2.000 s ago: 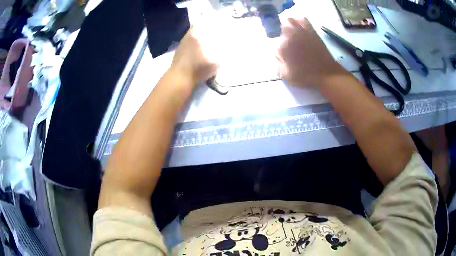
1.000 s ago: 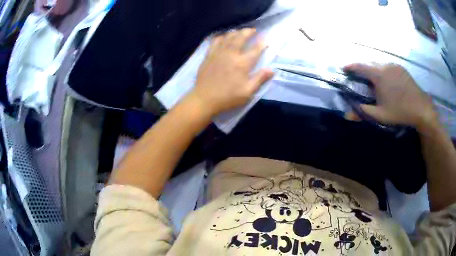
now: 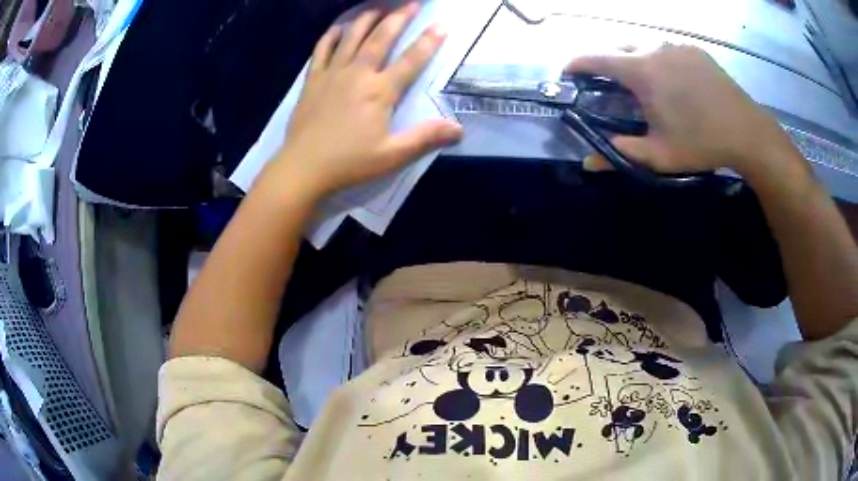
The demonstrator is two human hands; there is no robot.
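Observation:
My right hand (image 3: 691, 108) holds the black scissors (image 3: 616, 155) by their looped handles over the table's front edge. The blades point left and look closed or nearly closed, with the tip close to the white fabric's edge. My left hand (image 3: 362, 113) lies flat with fingers spread on the white fabric panels (image 3: 405, 183), which hang over the table's front edge. Black fabric (image 3: 150, 103) lies beside and under the white pieces at the left.
The measuring scale (image 3: 818, 150) runs along the front edge of the white table (image 3: 527, 141). A pink holder (image 3: 42, 28) and white scraps (image 3: 28, 113) are at the far left. A small dark curved piece (image 3: 524, 12) lies at the top.
My right hand took up the scissors from the table. My left hand left the needle area and rests on the white panels, lately moving left. The view has shifted, and the machine's needle area is out of view.

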